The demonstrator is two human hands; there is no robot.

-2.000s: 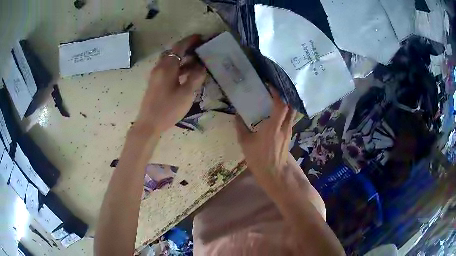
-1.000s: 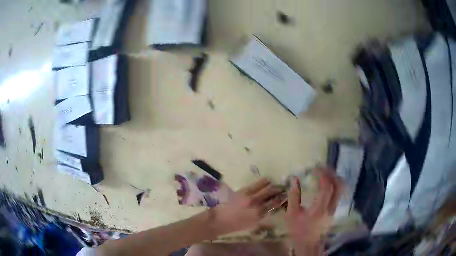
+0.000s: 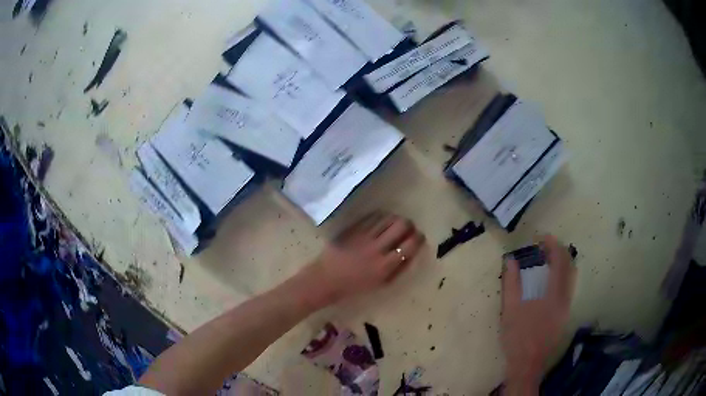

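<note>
My right hand (image 3: 536,317) is shut on a small bundle (image 3: 534,283) with dark plies and a white paper top, gripped between thumb and fingers at the right. My left hand (image 3: 371,254), with a ring, is over the table at centre, blurred, fingers curled. Nothing shows in it, but its palm is hidden. Just beyond it lies a wide white-topped bundle (image 3: 341,162). Another white-topped bundle (image 3: 507,155) lies above my right hand, with a narrow strip bundle (image 3: 534,186) against its right side.
Several white-topped bundles (image 3: 286,81) lie crowded at upper left. Two strip bundles (image 3: 433,66) lie at the top. A dark offcut (image 3: 460,238) lies between my hands. A printed scrap (image 3: 348,357) lies near me. Dark fabric (image 3: 596,357) is at lower right; the table edge (image 3: 93,247) runs at left.
The view has swung left over the grouped bundles. My hands, close together a second ago, are now apart. My right hand is now clearly gripping a small bundle.
</note>
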